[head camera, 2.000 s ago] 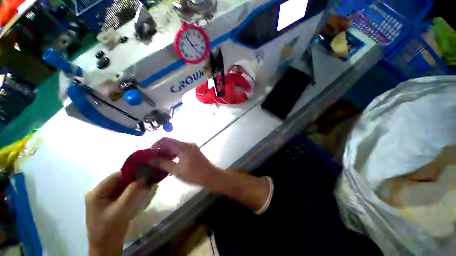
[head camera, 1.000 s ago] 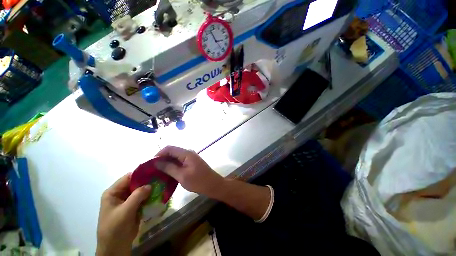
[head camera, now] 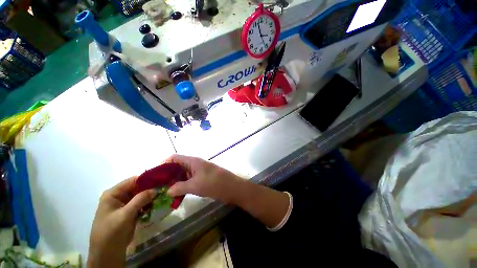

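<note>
A palm-sized workpiece [head camera: 159, 177], dark red with a green and pale part at its lower side, is held between my two hands in front of the sewing machine. My left hand [head camera: 117, 212] grips its left side with thumb and fingers. My right hand [head camera: 201, 180] grips its right side, thumb on the green part. The workpiece is above the table's front edge, away from the needle area [head camera: 194, 114]. My fingers hide parts of it.
The white machine head [head camera: 219, 63] stands behind, with a pink-red clock [head camera: 260, 31], black snips [head camera: 272, 73] and a red and white fabric item [head camera: 280, 91]. A smartphone [head camera: 329, 102] lies right on the table [head camera: 89, 157]. A white sack [head camera: 418, 162] stands at right.
The workpiece has turned from a mostly dark red side to show green and pale parts. My right thumb is now on the green part. The machine and table have shifted right in view.
</note>
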